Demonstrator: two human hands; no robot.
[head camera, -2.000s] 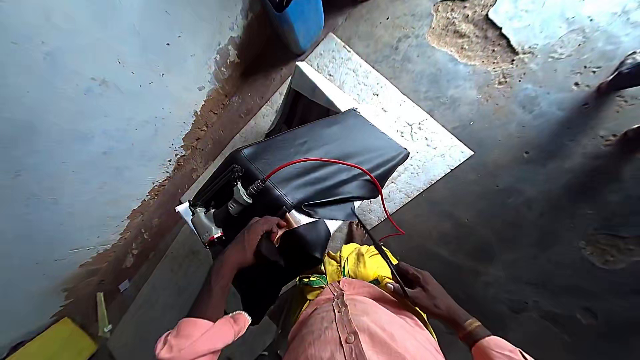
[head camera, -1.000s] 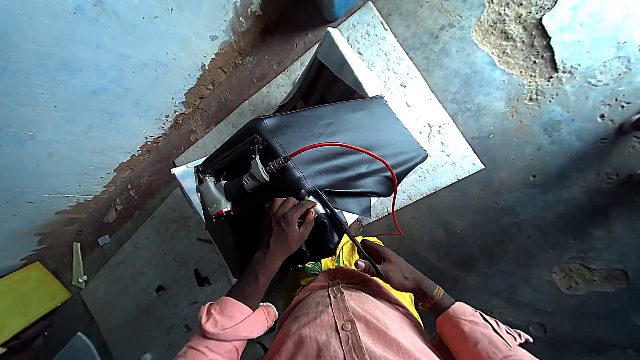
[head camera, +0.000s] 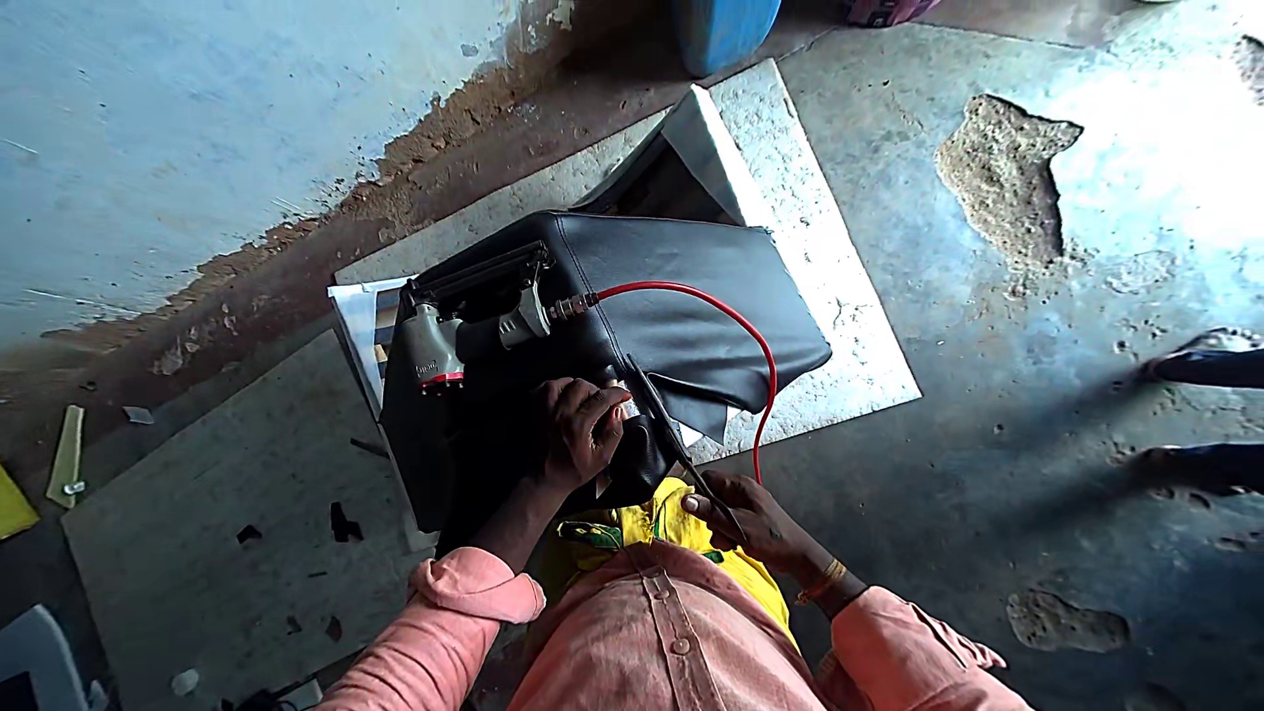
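Note:
A black leatherette cover (head camera: 671, 267) lies over a boxy frame, its loose flap folded near my body. My left hand (head camera: 583, 430) pinches the cover's edge, fingers curled over a pale strip. In my right hand (head camera: 750, 513) are long dark shears (head camera: 667, 425), whose blades point up and left, close beside my left fingertips. Whether the blades are parted cannot be told. A pneumatic staple gun (head camera: 474, 341) rests on the cover, up and left of my left hand, with a red air hose (head camera: 731, 311) looping right and down behind my right hand.
Pale boards (head camera: 849, 336) lie beneath and beside the work, with dark scraps (head camera: 346, 523) on the left one. A wall (head camera: 197, 118) runs along the upper left. A blue container (head camera: 726, 35) stands at the top. Another person's legs (head camera: 1210, 469) show at the right edge.
Since the oldest frame, the shears in my right hand have moved up to lie along the cover's edge beside my left hand. The staple gun still rests on the cover.

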